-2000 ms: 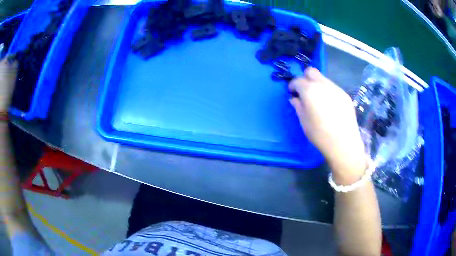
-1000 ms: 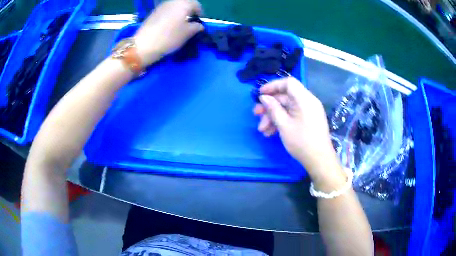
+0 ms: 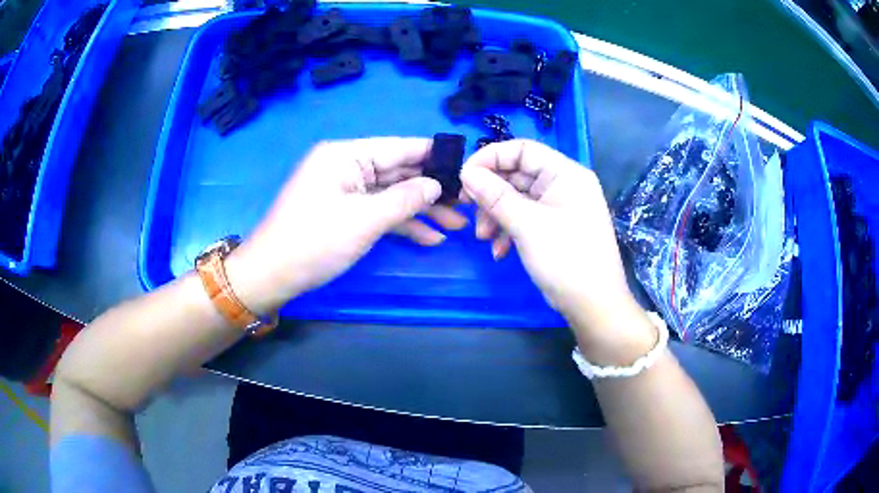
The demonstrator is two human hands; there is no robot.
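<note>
My left hand (image 3: 352, 197) holds a matte black plastic housing (image 3: 446, 166) between thumb and fingers, above the middle of the blue work tray (image 3: 361, 310). My right hand (image 3: 540, 212) is against the housing's right side, its thumb and index finger pinched together. Whether a small ring is between those fingertips is hidden. Small shiny black rings (image 3: 496, 125) lie in the tray just beyond my right hand. More matte black housings (image 3: 337, 69) are piled along the tray's far edge.
A clear zip-lock bag (image 3: 699, 231) of shiny black pieces lies right of the tray. A right parts bin (image 3: 819, 289) stands beyond it. A left parts bin (image 3: 67, 144) holds dark parts. A pale metal rail (image 3: 675, 89) borders the green surface (image 3: 665, 38) at the back.
My left hand has come from the pile at the far edge to the middle of the tray with a housing. My right hand has moved from near the rings to meet it.
</note>
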